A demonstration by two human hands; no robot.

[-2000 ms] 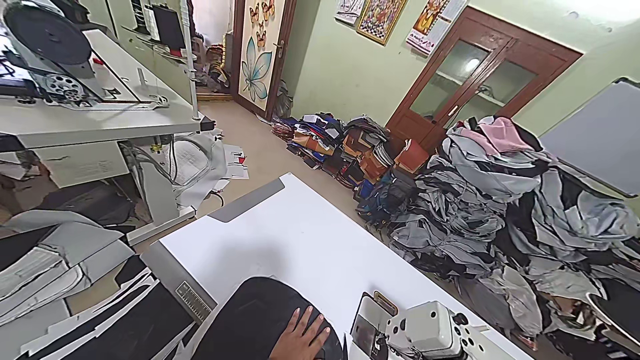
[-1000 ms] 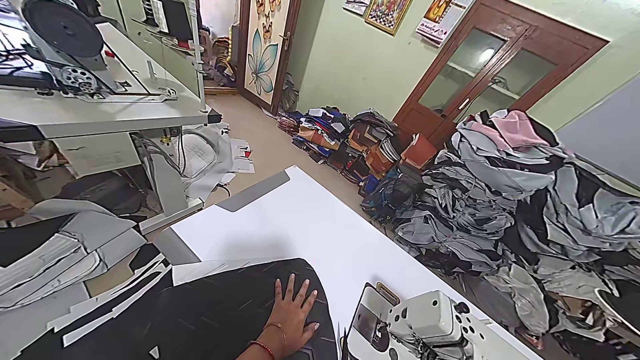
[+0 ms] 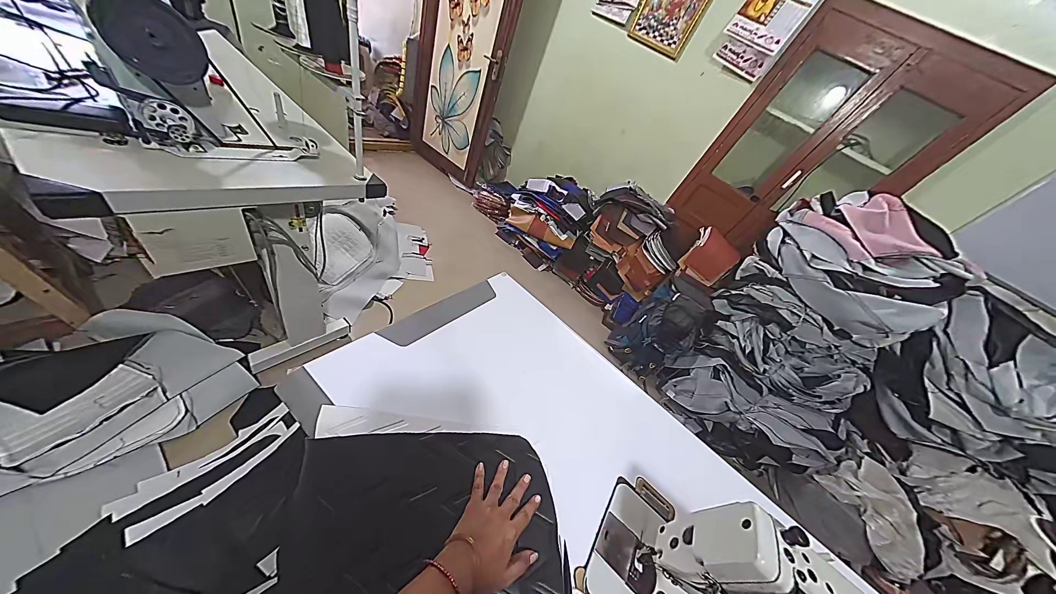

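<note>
My left hand (image 3: 495, 528) lies palm down with its fingers spread on a black quilted-looking fabric panel (image 3: 388, 495) near the bottom middle. A red beaded bracelet is on its wrist. The panel has a rounded upper right corner and rests on a white worktable (image 3: 528, 371). Behind its upper edge shows a pale sheet or layer (image 3: 363, 421). Just right of the panel stands the white head of a sewing machine (image 3: 734, 544), close to my fingers but apart from them. My right hand is out of view.
Cut grey and black pieces (image 3: 107, 396) lie at the left. Another sewing machine table (image 3: 247, 177) stands at the upper left. Bundles of folded material (image 3: 627, 239) and a large heap of grey and black fabric (image 3: 792, 355) lie beyond the worktable's right edge.
The black panel shows farther to the left than two seconds ago, with a pale layer now behind its upper edge. More of my left hand and wrist is visible; it still rests on the panel.
</note>
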